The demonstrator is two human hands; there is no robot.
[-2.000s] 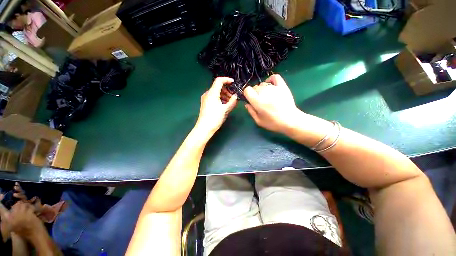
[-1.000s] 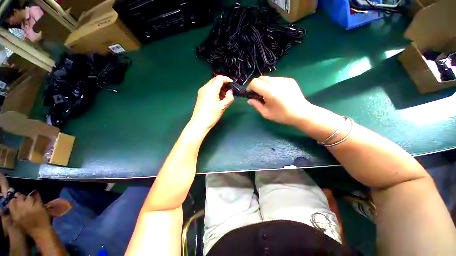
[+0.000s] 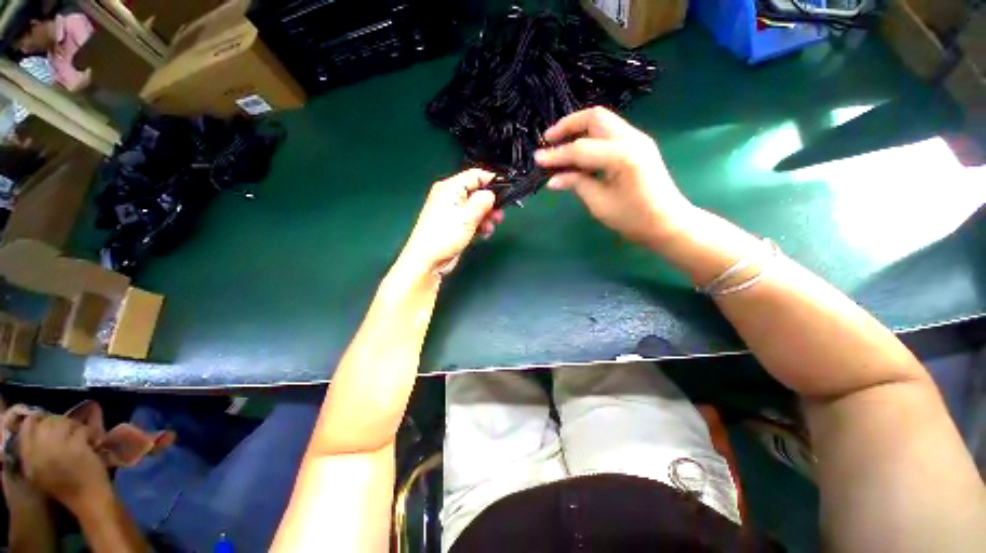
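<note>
A large heap of black cables (image 3: 535,81) with small shiny tips lies on the green bench mat (image 3: 357,205) in front of me. A folded black cable bundle (image 3: 521,188) is between my hands at the near edge of the heap. My left hand (image 3: 463,216) pinches its left end between thumb and fingers. My right hand (image 3: 605,167) is at the bundle's right end, with thumb and fingertips around it. The bundle's far side blends into the heap.
A second black heap (image 3: 178,178) lies left. Small brown boxes (image 3: 135,322) stand at the left edge. A carton (image 3: 222,70), a black unit (image 3: 357,38) and a blue bin (image 3: 762,27) are at the back. A brown box (image 3: 930,38) is upper right. A neighbour's hands (image 3: 54,454) are lower left.
My right hand has moved up a little, its fingers straighter on the bundle. The open box at the right has moved away toward the upper right. The neighbour's hands have shifted.
</note>
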